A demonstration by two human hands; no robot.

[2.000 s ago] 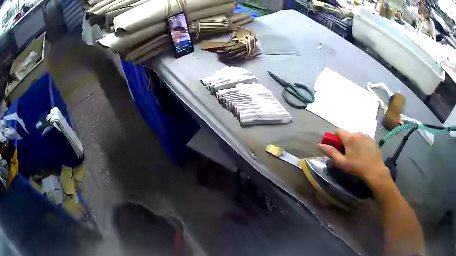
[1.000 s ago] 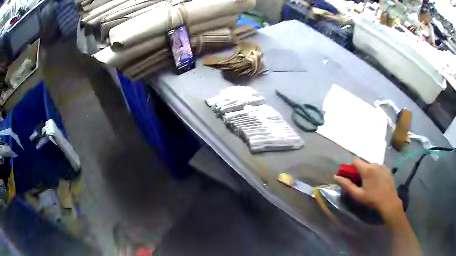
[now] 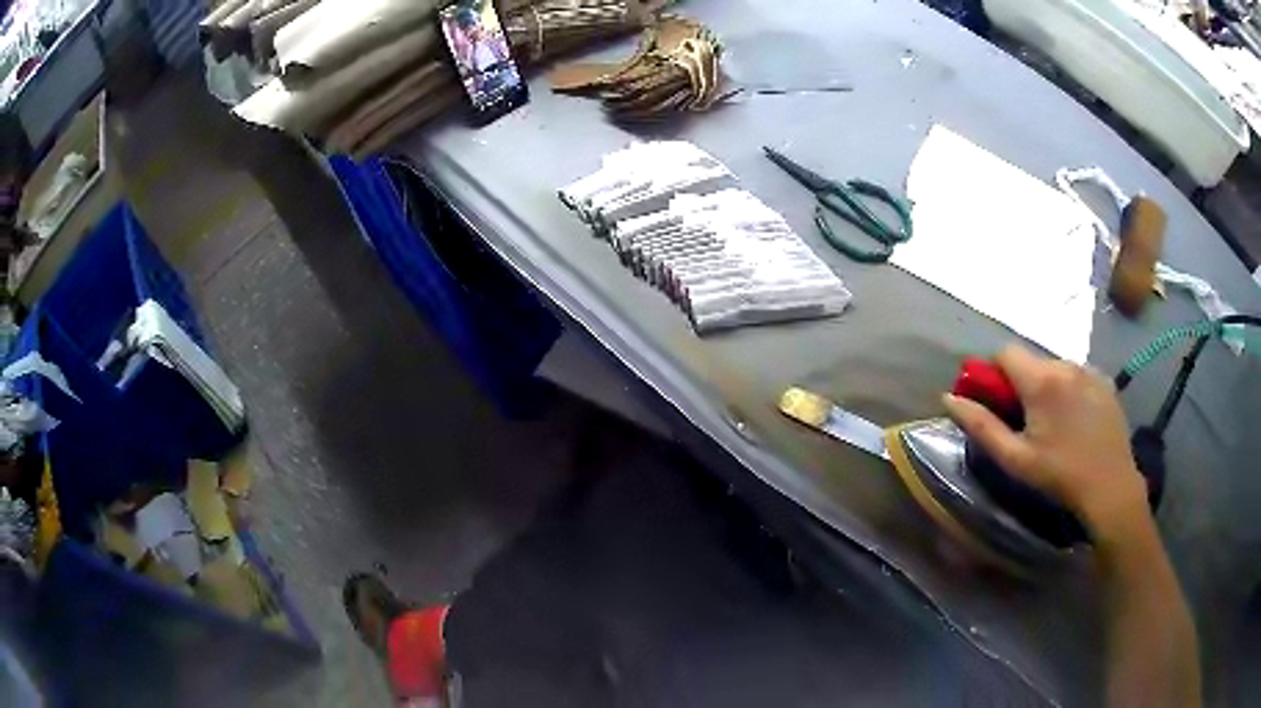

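Observation:
My right hand (image 3: pixel 1065 429) grips the red handle of the electric iron (image 3: pixel 954 470) at the right of the table. The iron's silver front and yellow-tan rim rest over the pressing template (image 3: pixel 853 427), a thin silver strip whose yellowish wrapped end (image 3: pixel 805 405) sticks out to the left. The rest of the template is hidden under the iron, and whatever cloth lies there cannot be seen. A fanned stack of folded white-grey strips (image 3: pixel 754 263) lies behind the template. My left hand is not in view.
Green-handled scissors (image 3: pixel 864 221) lie beside a large white sheet (image 3: pixel 1010 242). A brown block (image 3: pixel 1138 255) rests on white cloth strips. A tied brown bundle (image 3: pixel 664 69), phone (image 3: pixel 481 58) and rolled bundles (image 3: pixel 367 56) are at the back left. Blue bins (image 3: pixel 104 401) stand on the floor.
The camera view has shifted and tilted lower. A shoe and red cloth now show at the bottom. My right hand still holds the iron over the template; the stack looks unchanged.

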